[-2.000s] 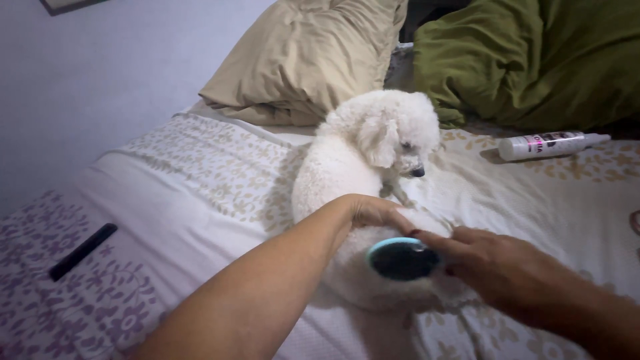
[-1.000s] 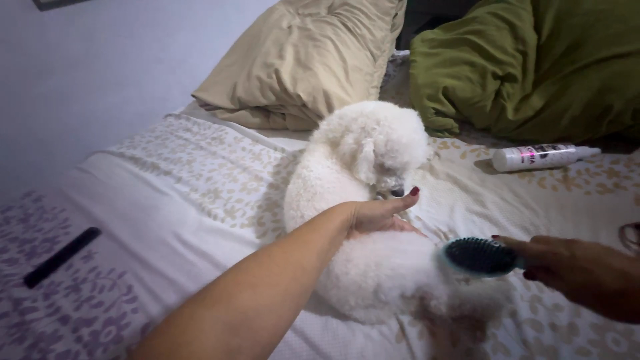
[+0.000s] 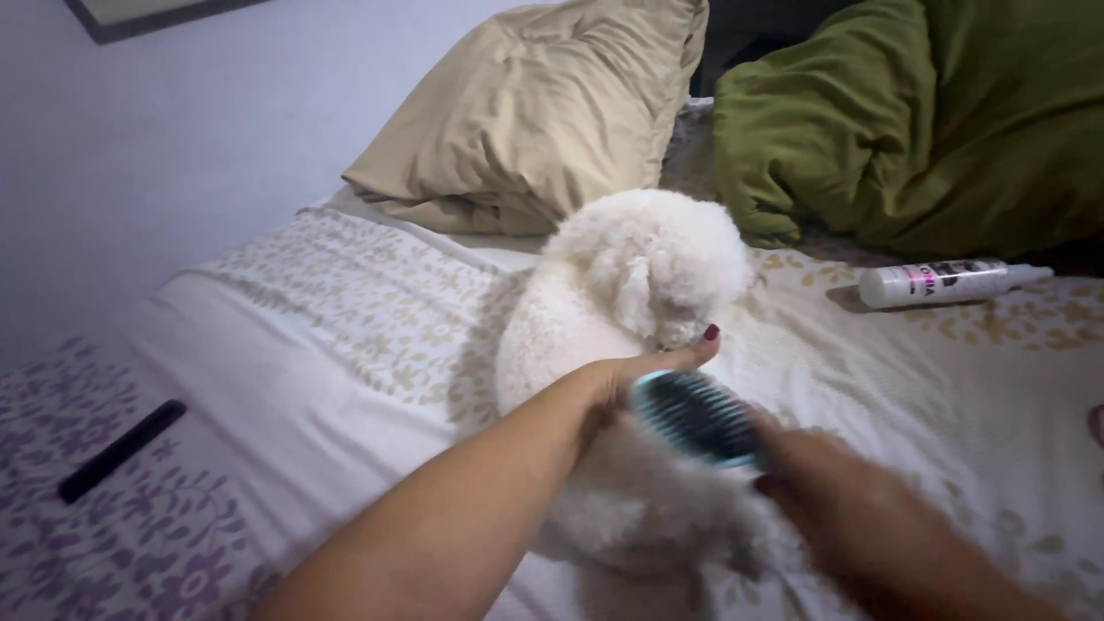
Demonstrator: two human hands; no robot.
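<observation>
A white curly-haired dog (image 3: 552,345) lies curled on the bed, its head bent down toward my left hand (image 3: 647,371). That hand rests against the dog's body, thumb raised near the muzzle, its fingers mostly hidden behind a hairbrush. In my right hand (image 3: 802,466), blurred by motion, is the handle of this light-blue hairbrush (image 3: 694,418); its dark bristle side faces me. The brush head is above the dog's body, overlapping my left wrist in view; whether it touches the coat I cannot tell.
A white bottle with a nozzle (image 3: 940,283) lies at the right. Behind the dog are a beige pillow (image 3: 535,121) and green bedding (image 3: 828,129). A dark flat comb-like bar (image 3: 121,451) lies on the patterned bedsheet (image 3: 285,345) at left, near the wall.
The hairbrush has moved left from the dog's rear to beside my left hand, since one second ago. The dog's head has lowered since two seconds ago.
</observation>
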